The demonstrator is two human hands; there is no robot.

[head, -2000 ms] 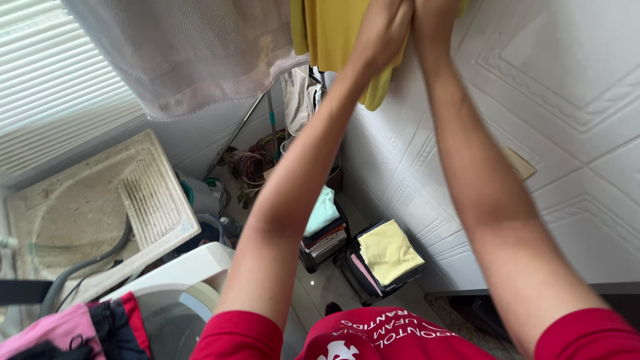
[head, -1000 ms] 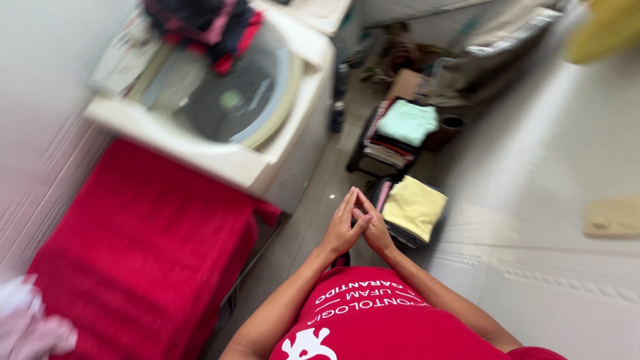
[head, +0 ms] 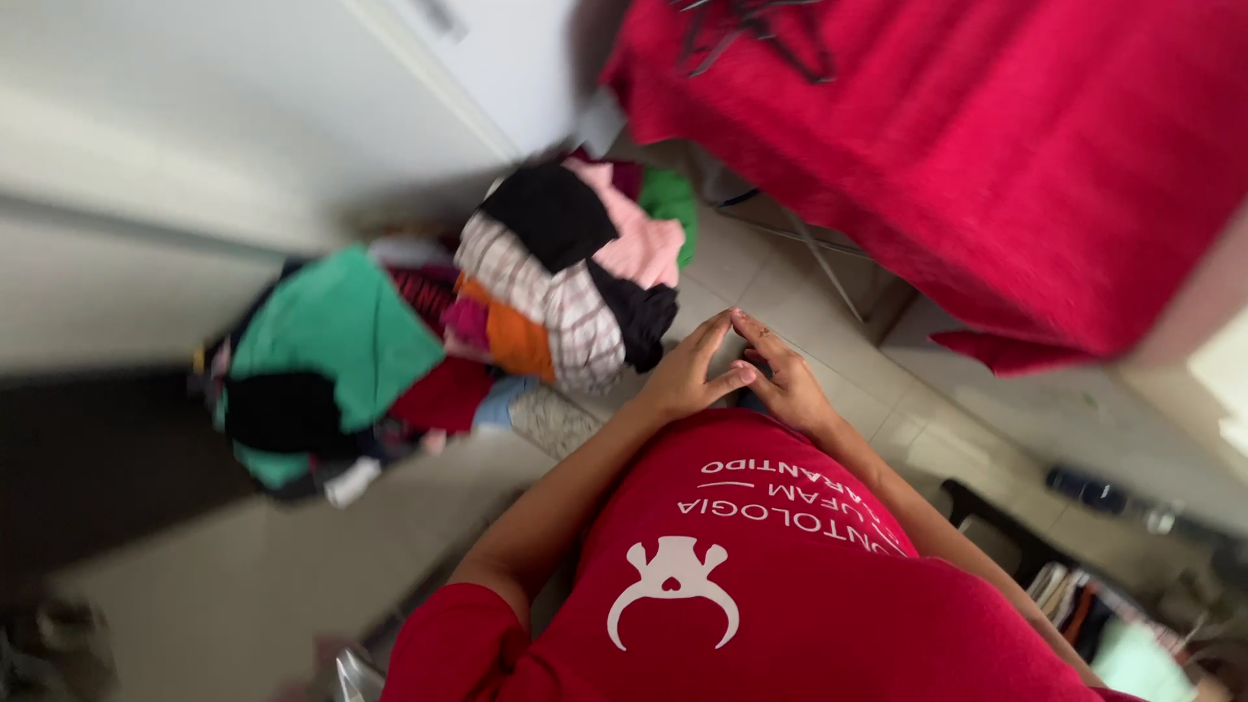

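My left hand (head: 694,372) and my right hand (head: 788,378) meet at the fingertips in front of my red T-shirt (head: 741,575), with nothing held in either. Just beyond and to the left of them lies a heap of clothes on the floor: a plaid cloth (head: 580,322), a black garment (head: 551,214), a pink garment (head: 634,229) and an orange one (head: 520,338). Farther left, a green garment (head: 336,327) lies over more clothes, with a black piece (head: 283,412) on top.
A red cloth (head: 926,166) drapes over a surface at the upper right, with dark hangers (head: 756,34) on it. A white door or panel (head: 292,107) stands at the upper left. Folded clothes (head: 1082,609) in a dark container are at the lower right.
Two seconds ago both hands were raised at a yellow garment; they let go of it and came down together before my shirt. The view has swung left to the clothes heaps.
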